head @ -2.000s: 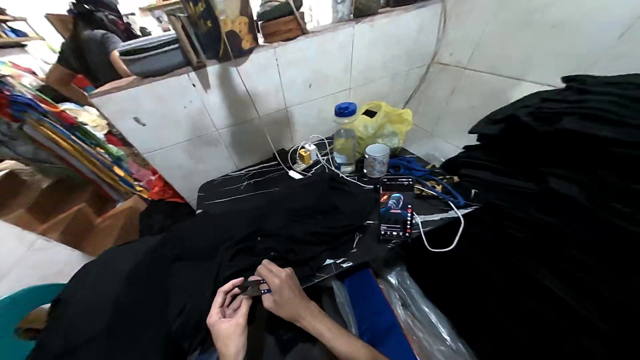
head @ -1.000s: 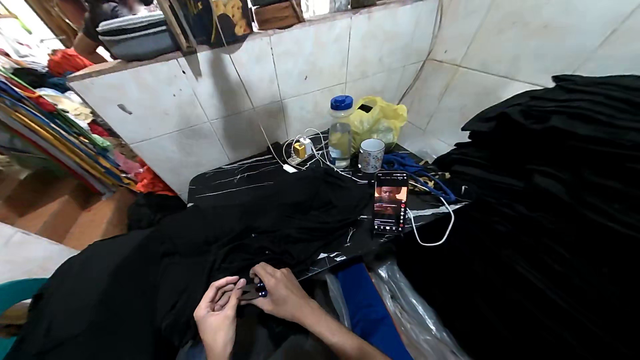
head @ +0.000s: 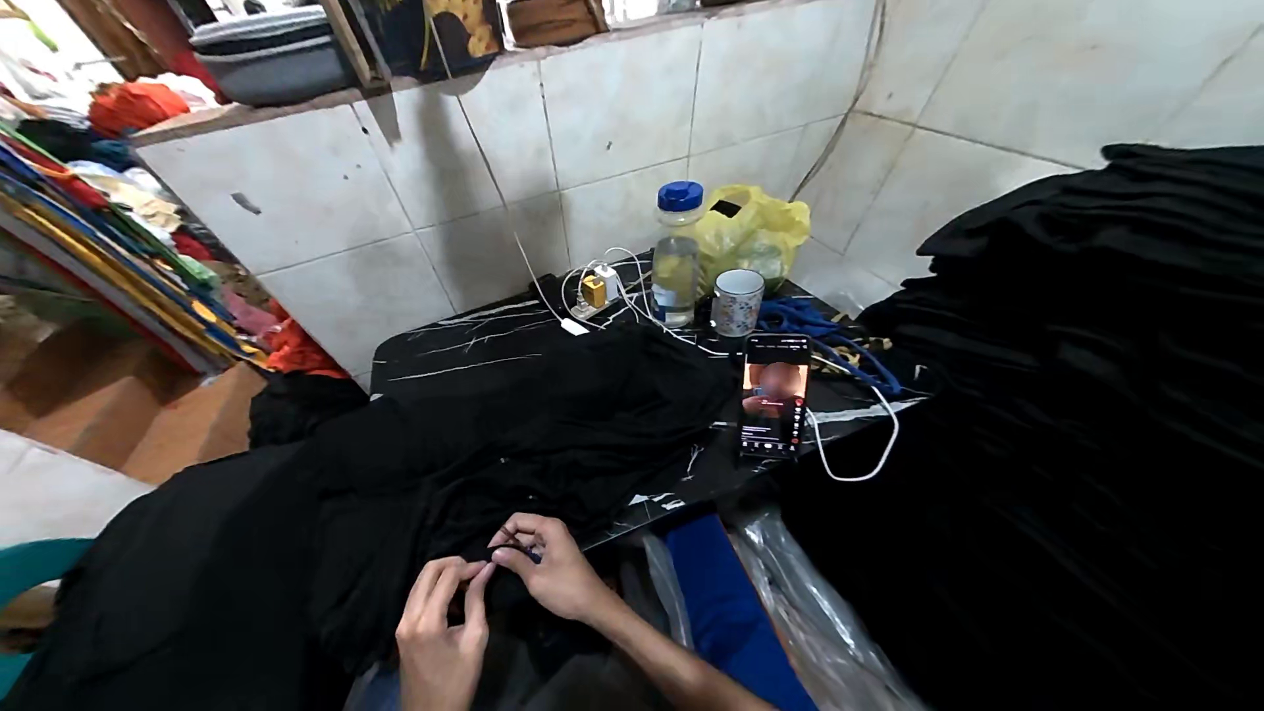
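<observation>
My right hand [head: 553, 571] has a small dark tool [head: 515, 549] in its curled fingers; what kind it is cannot be told. My left hand [head: 442, 612] meets it fingertip to fingertip, pinching a bit of black fabric [head: 553, 415], part of a large heap spread over the tabletop and my lap. A lit smartphone [head: 774, 397] stands tilted beyond my hands to the right, a white cable beside it. Stacked black cloth [head: 1086, 415] rises at the far right.
Behind the phone are a patterned mug [head: 737, 304], a blue-capped bottle [head: 675, 259], a yellow plastic bag [head: 760, 232], white cables with a charger [head: 593, 289] and blue cords [head: 802, 318]. Blue fabric [head: 726, 602] and clear plastic lie right of my forearm. A tiled wall [head: 632, 128] bounds the back.
Two seconds ago the dark tool showed more plainly between both hands; now it is mostly hidden in my right fingers. The phone's picture has changed. A person at the upper left has left view.
</observation>
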